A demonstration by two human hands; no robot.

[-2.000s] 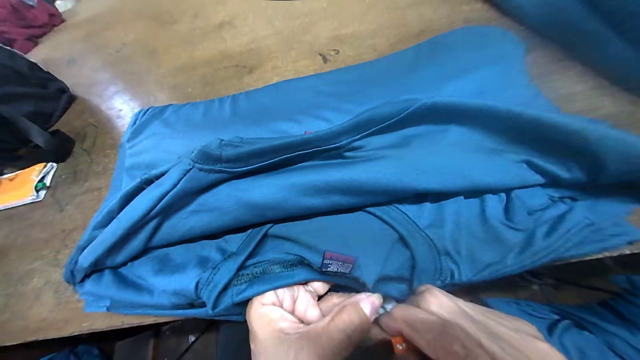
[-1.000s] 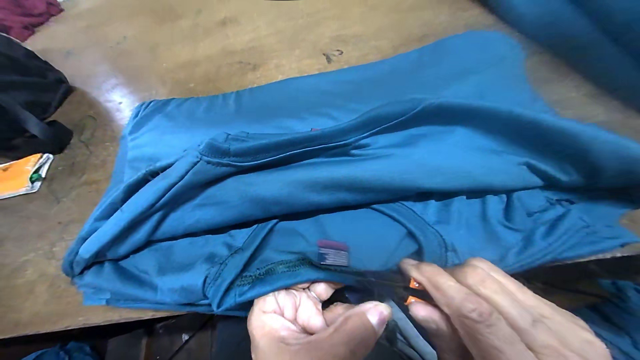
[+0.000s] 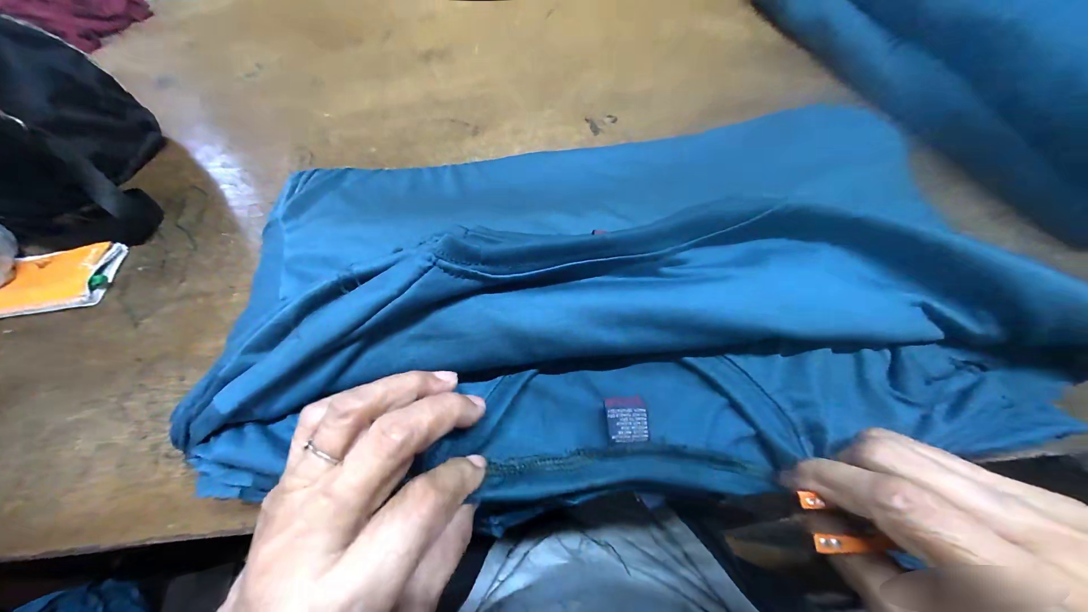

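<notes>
Blue knit garments [image 3: 595, 314] lie layered along the near edge of the table, one with its neckline facing me. A small printed label [image 3: 627, 420] is sewn inside that neckline and bears writing. My left hand [image 3: 374, 484], with a ring on one finger, rests on the fabric left of the neckline, fingers spread a little. At the right end of the neckline, my right hand [image 3: 918, 510] holds a small tool with orange parts [image 3: 850, 542], probably thread snips, its fingertips touching the cloth. The tool's blades are dark and blurred.
The wooden table [image 3: 382, 93] bears a black fabric bag [image 3: 68, 136] and an orange booklet or packet [image 3: 55, 279] at the left. Dark red cloth [image 3: 85, 17] lies in the far left corner, more blue cloth [image 3: 960, 93] at the upper right.
My left hand has let go of the neckline edge and moved left, now flatter on the cloth. My right hand has moved right with the orange tool. The neckline edge lies more spread out.
</notes>
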